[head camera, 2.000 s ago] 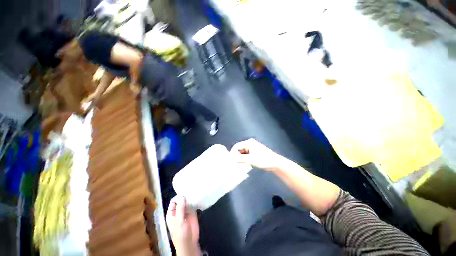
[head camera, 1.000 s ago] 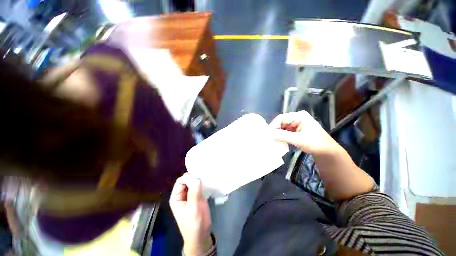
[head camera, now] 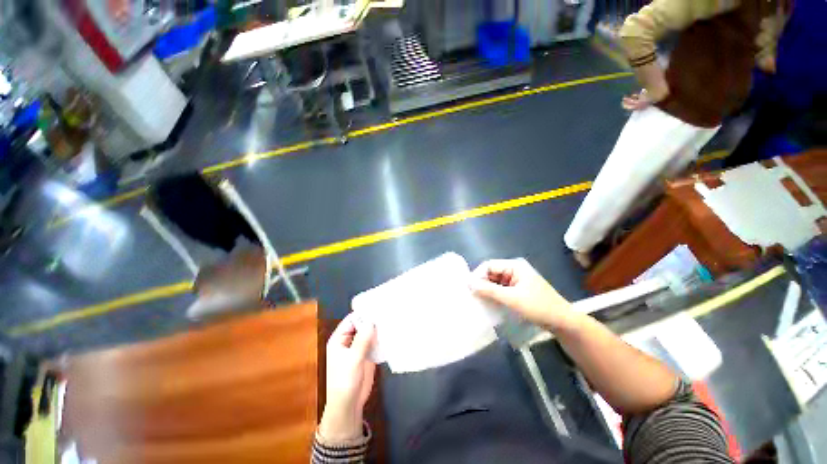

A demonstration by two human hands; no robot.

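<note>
A bright white piece with a rounded top edge is held out flat in front of my body, above the floor. My left hand grips its left edge between thumb and fingers. My right hand pinches its upper right edge. The lower edge of the piece looks uneven. Its surface is overexposed, so I cannot tell whether it is one layer or several.
A wooden desk is at lower left, with a black chair beyond it. A grey-topped table is at right, near another wooden desk. A person in white trousers stands at upper right. Yellow lines cross the grey floor.
The view has swung from the long tables and a person in purple to an open aisle with desks on both sides. Both hands still hold the white piece in front of me.
</note>
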